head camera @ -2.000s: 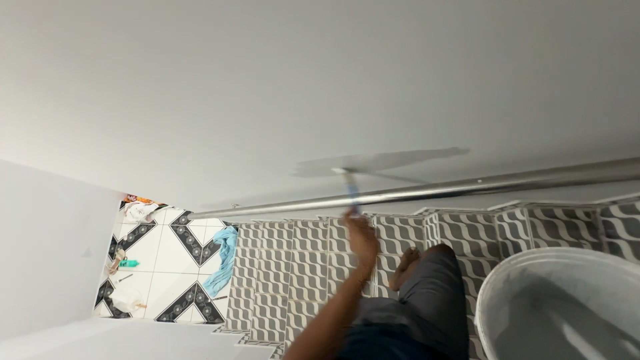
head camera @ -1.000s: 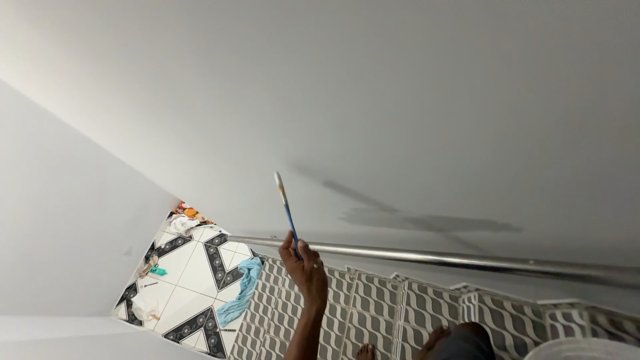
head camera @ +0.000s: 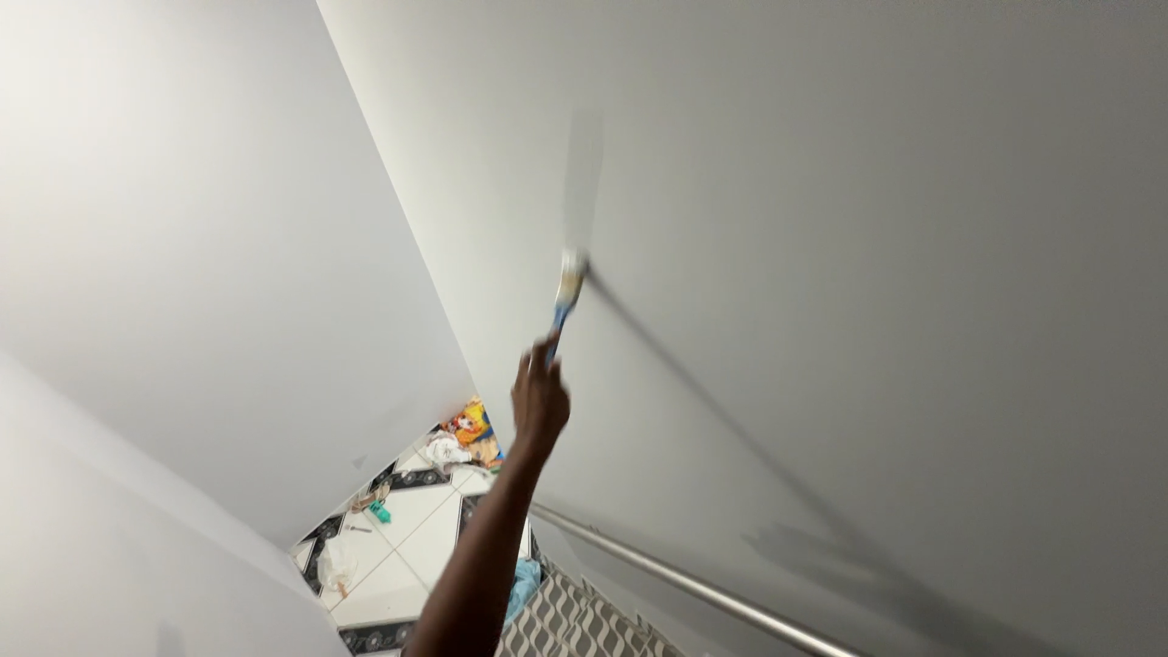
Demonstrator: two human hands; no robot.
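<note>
My left hand is raised at the middle of the view, its fingers closed on the blue handle of a paintbrush. The bristles, pale at the tip, meet the grey-white wall. A damp-looking, darker streak runs up the wall from the bristles. The brush's long thin shadow slants down to the right, toward the shadow of the arm. My right hand is out of view.
A metal handrail runs along the wall at lower right, over patterned tiled stairs. Below lies a black-and-white tiled floor with a light blue cloth, a green object, a clear plastic bag and a colourful bag.
My left hand has moved the brush up and left, from low by the handrail to higher on the wall. The view has swung left, and the white bucket is out of sight.
</note>
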